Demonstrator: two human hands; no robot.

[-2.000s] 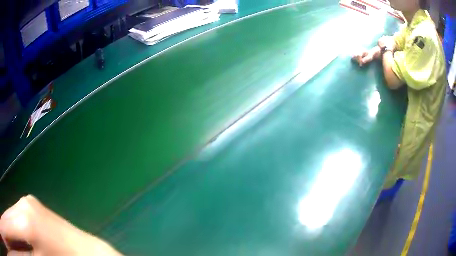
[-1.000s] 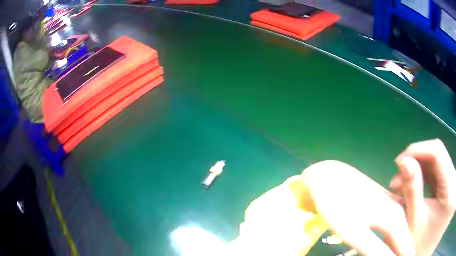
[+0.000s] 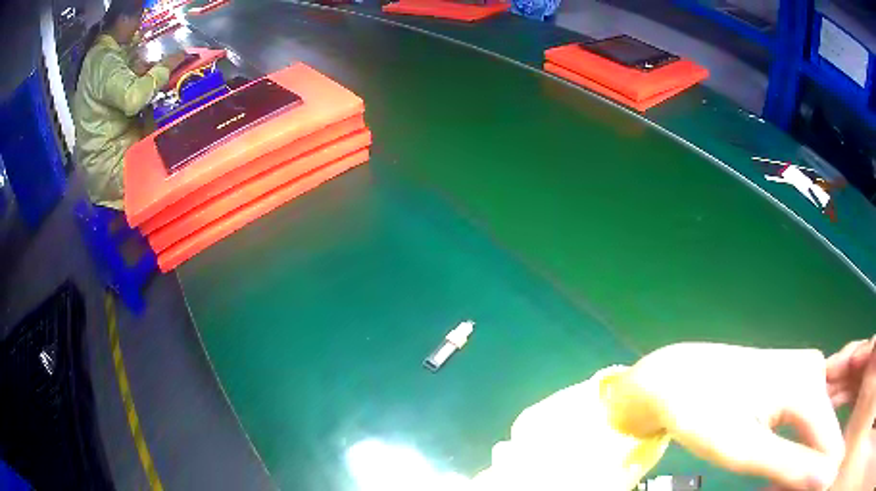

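Note:
A small grey-silver USB stick with a pale end (image 3: 450,346) lies on the green bench in front of me. Another stick (image 3: 672,482) lies at the bottom edge, partly cut off, just below my left wrist. My left hand (image 3: 759,408), in a yellow cuff, is overexposed, and its fingers are bent against my right hand. My right hand (image 3: 853,398) is cut off by the right edge. Whether either hand holds something cannot be told. Orange foam pads (image 3: 331,94) are stacked at the left, with a flat black tablet (image 3: 229,122) on top.
Across the belt (image 3: 615,221), a second orange pad stack (image 3: 605,81) carries a black tablet (image 3: 631,52). White and red scraps (image 3: 805,182) lie on the far ledge. A person in a yellow-green smock (image 3: 113,91) sits beyond the left stack. Lamp glare covers the near bench.
The view has shifted, so the pads and stick appear further right. My hands have come together, and my right hand has moved towards the right edge and is now mostly out of frame.

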